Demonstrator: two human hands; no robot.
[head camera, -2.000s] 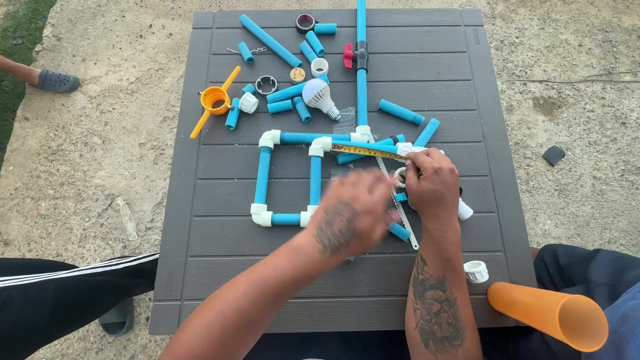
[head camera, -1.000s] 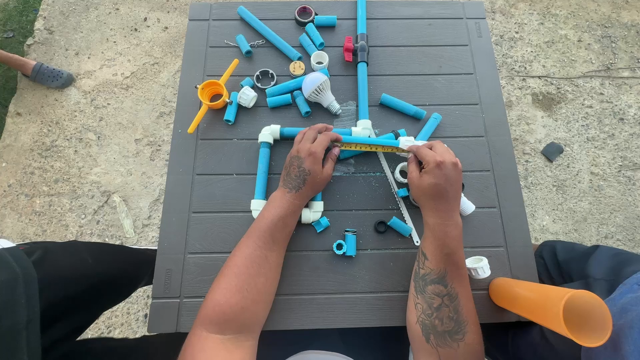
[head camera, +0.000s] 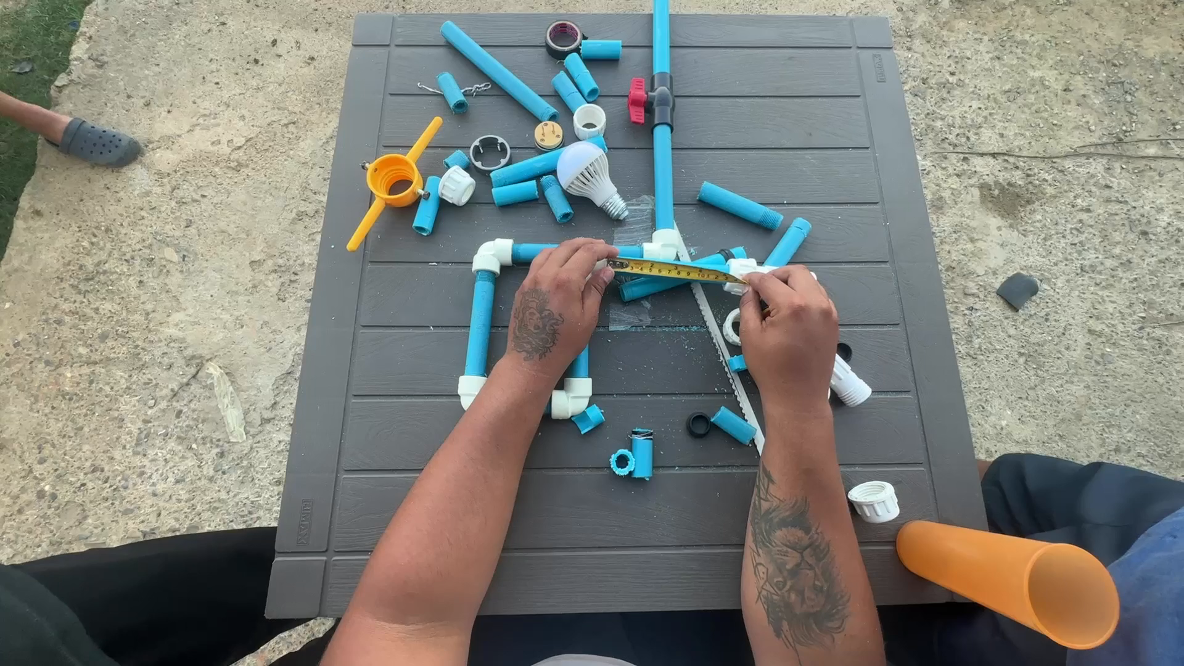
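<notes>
My left hand (head camera: 561, 301) pinches the left end of a yellow measuring tape (head camera: 675, 270) between thumb and fingers. The tape's right end is in my right hand (head camera: 791, 319), by a white fitting (head camera: 745, 270). Stretched between them, the tape lies over or just above blue pipe pieces. A frame of blue pipe (head camera: 480, 324) with white elbows (head camera: 493, 254) is partly hidden under my left hand and forearm. A long blue pipe with a red-handled valve (head camera: 659, 102) meets it at a white fitting (head camera: 661, 244). A saw blade (head camera: 726, 361) runs down beside my right hand.
The grey slatted table (head camera: 647, 573) holds an LED bulb (head camera: 586, 173), an orange ring with two handles (head camera: 394, 180), a tape roll (head camera: 563, 38) and blue pipe offcuts (head camera: 740, 205). An orange tube (head camera: 999, 578) juts over the near right edge. People's legs are at both near corners.
Since two seconds ago, my left hand has moved left and up from beside my right hand to the tape's left end. My right hand has stayed about where it was.
</notes>
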